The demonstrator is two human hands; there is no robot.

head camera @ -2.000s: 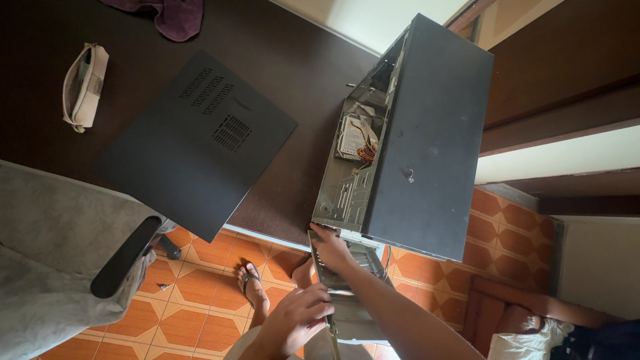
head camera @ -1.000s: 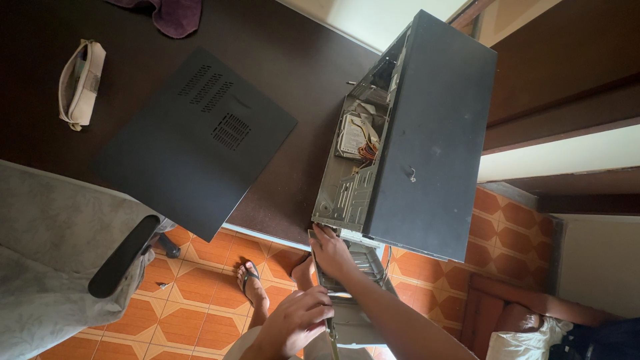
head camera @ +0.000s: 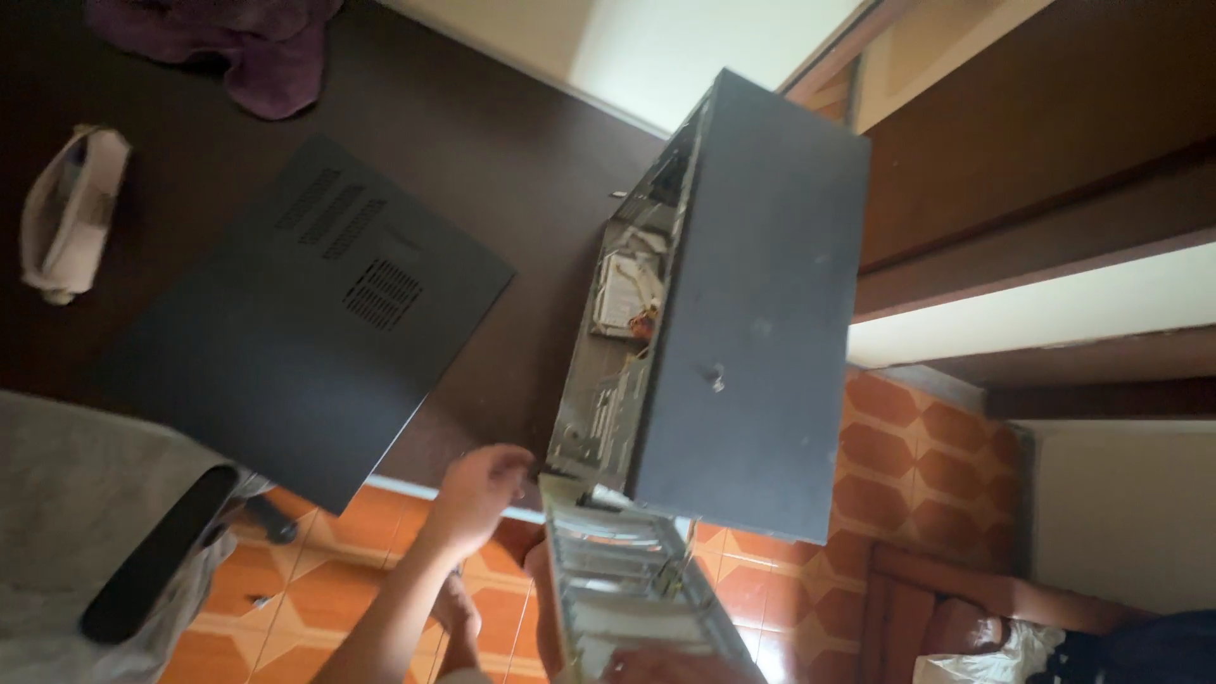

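Note:
A dark computer case (head camera: 750, 313) stands on the brown table with one side uncovered, showing a metal frame, a drive (head camera: 622, 294) and loose wires. Its detached front panel (head camera: 636, 579) hangs angled down from the near end, inner side up. My left hand (head camera: 484, 494) is raised beside the corner where panel and case meet, fingers curled; whether it touches them is unclear. Low in the view, my right hand (head camera: 670, 667) is blurred and partly cut off, at the outer end of the front panel. The vented side cover (head camera: 323, 323) lies flat on the table.
A beige zip pouch (head camera: 76, 214) and a purple cloth (head camera: 275, 57) lie on the table (head camera: 494, 123). At the lower left is a covered chair with a black armrest (head camera: 161, 551). Wooden furniture (head camera: 1026, 171) stands on the right, above an orange tiled floor (head camera: 883, 465).
My left hand has moved up from the panel's outer part to the case corner. My right hand has left that corner and is now at the panel's outer end. The panel's inner side shows more.

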